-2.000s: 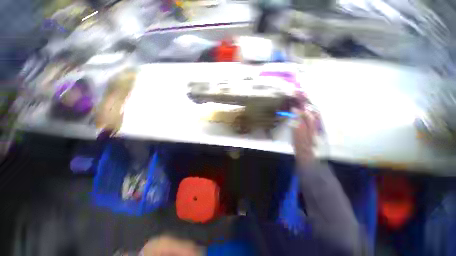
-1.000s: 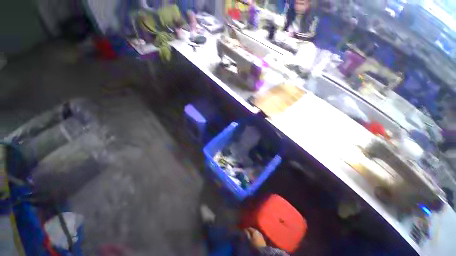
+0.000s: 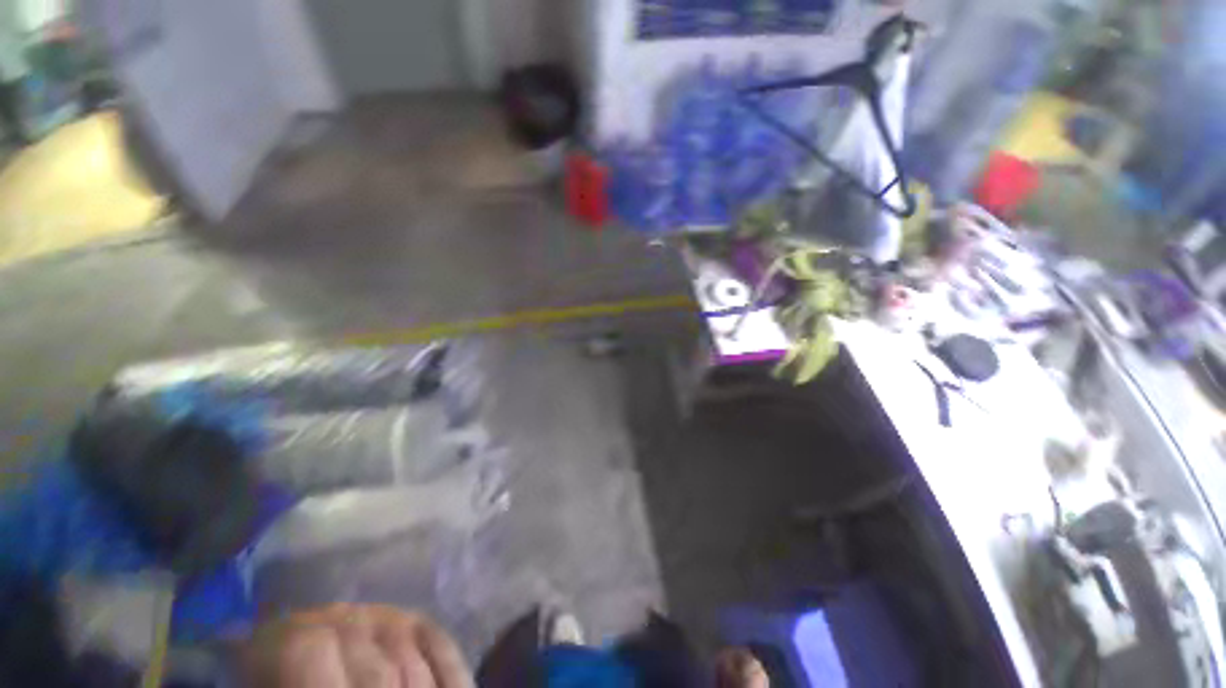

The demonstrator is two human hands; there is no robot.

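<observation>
My left hand is at the bottom edge left of centre, blurred and cut off; its fingers look bent, and nothing can be seen in it. My right hand shows only as a small part at the bottom edge, so its grip is hidden. Neither hand touches the white worktable on the right. Dark scissors and a round dark object lie on the table. A sewing machine stands nearer, at the right.
Plastic-wrapped rolls lie on the floor at left, beside dark and blue bundles. A blue-purple crate or stool is under the table. A black hanger-like frame stands at the table's far end. A red object is on the floor behind.
The view has swung left from the sewing table to the aisle and the table's end. My right hand, earlier over the table by the machine, is now low at the bottom edge.
</observation>
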